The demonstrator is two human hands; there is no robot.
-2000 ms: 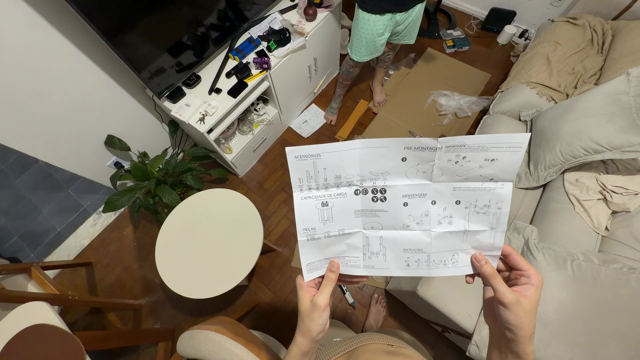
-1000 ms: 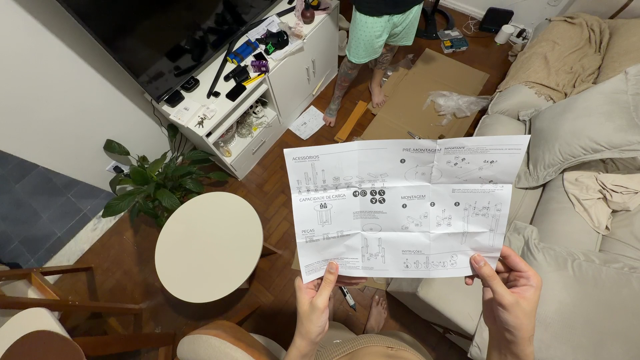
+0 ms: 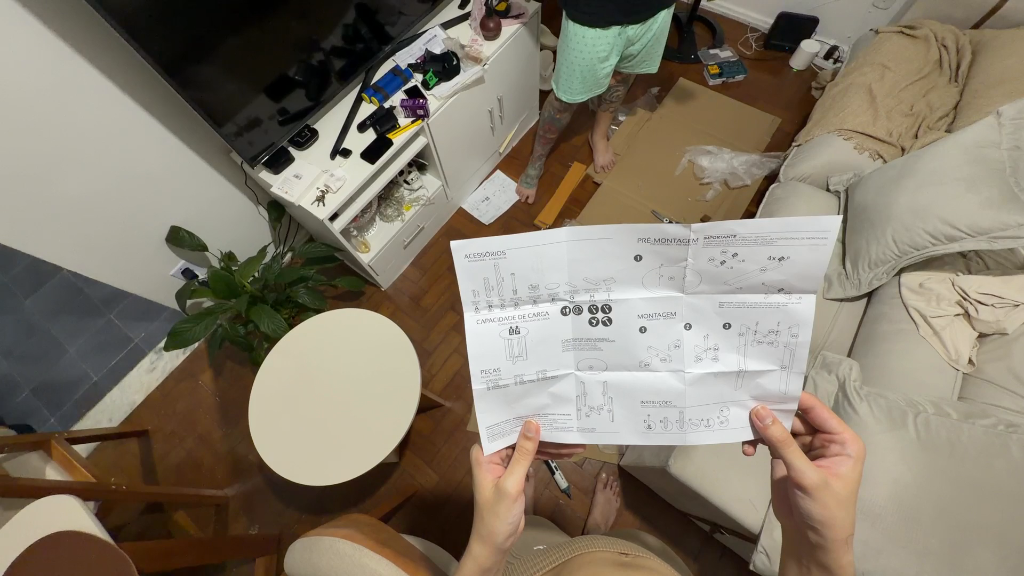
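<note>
A creased assembly instruction sheet [image 3: 640, 336] is spread open, printed with line drawings of parts and a round table. My left hand [image 3: 508, 488] pinches its lower left corner, thumb on the front and fingers behind. At the lower right corner my right hand [image 3: 808, 464] grips the paper the same way. Left of the sheet stands a round cream table top [image 3: 334, 397]. Below the sheet, a pen-like tool [image 3: 558, 478] lies on the wood floor near my bare foot [image 3: 602, 502].
A person in green shorts [image 3: 612, 48] stands beside flattened cardboard [image 3: 680, 152] with plastic wrap [image 3: 732, 166]. A white TV cabinet [image 3: 480, 120] bears small items. Around are a potted plant [image 3: 256, 296], a beige sofa [image 3: 944, 448], wooden chair parts [image 3: 120, 488] and a paper [image 3: 492, 198].
</note>
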